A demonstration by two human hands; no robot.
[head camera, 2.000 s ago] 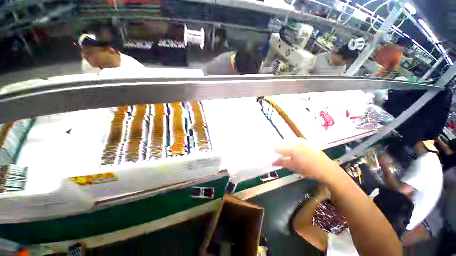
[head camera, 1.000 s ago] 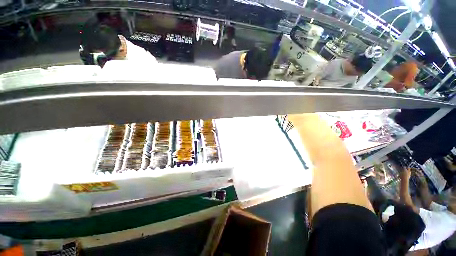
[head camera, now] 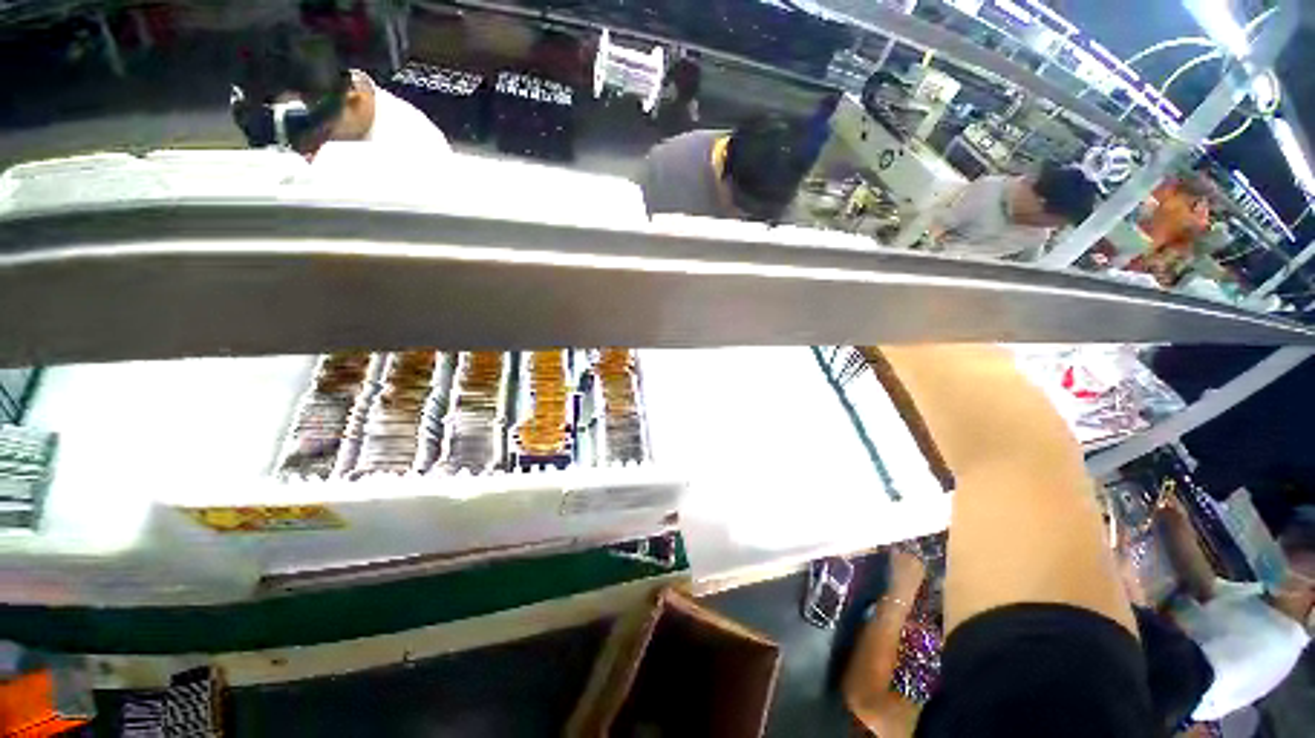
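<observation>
A white foam tray (head camera: 433, 516) stands in front of me, with rows of LCD modules (head camera: 547, 404) on edge, their amber-gold tails on top. My right forearm (head camera: 1017, 490), with a black sleeve, reaches up from the lower right over the white shelf. It passes behind the metal rail, which hides my right hand; whether it holds anything cannot be seen. My left hand is out of the picture.
The metal rail (head camera: 433, 296) crosses the whole view. Below are the green conveyor (head camera: 361, 616), an open carton (head camera: 707, 663) and orange boxes (head camera: 29, 696). Another person's hand (head camera: 904, 574) is near a phone (head camera: 826, 591). Workers sit beyond the rail and at right.
My right hand was visible over the white shelf two seconds ago; my arm has reached further up and the hand is now hidden. The camera view has shifted.
</observation>
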